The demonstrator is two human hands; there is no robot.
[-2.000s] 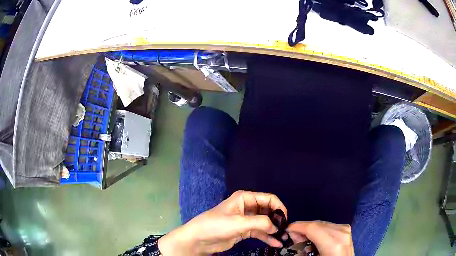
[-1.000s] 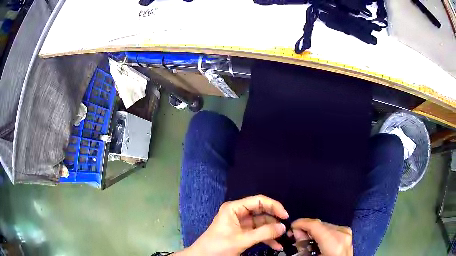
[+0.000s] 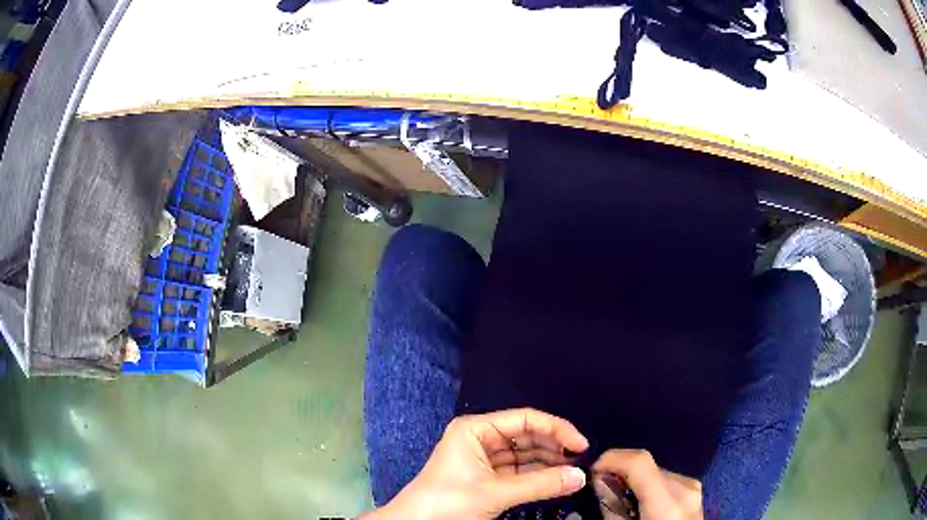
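Observation:
My left hand (image 3: 498,462) is at the bottom centre, over the near end of the dark lap cloth (image 3: 620,295). Its thumb and fingertips close on a small dark knitted strip (image 3: 586,465), hard to see against the cloth. My right hand (image 3: 651,485) is just right of it, fingertips bent in and nearly touching the left fingertips. A greyish metal thing, perhaps thread snips (image 3: 612,498), shows under the right fingers. The bottom edge cuts off part of the right hand. No needle or thread can be made out.
The white table (image 3: 407,56) curves across the top, with a tape measure (image 3: 569,105) along its edge. A pile of dark strips (image 3: 701,41) lies on it. Blue crates (image 3: 183,274) and a grey fabric bin (image 3: 86,244) are left; a waste basket (image 3: 859,305) is right.
The left fingers have opened, then drawn closer again, and the dark loop seen between the hands is now mostly hidden. The view has shifted slightly, showing more of the table.

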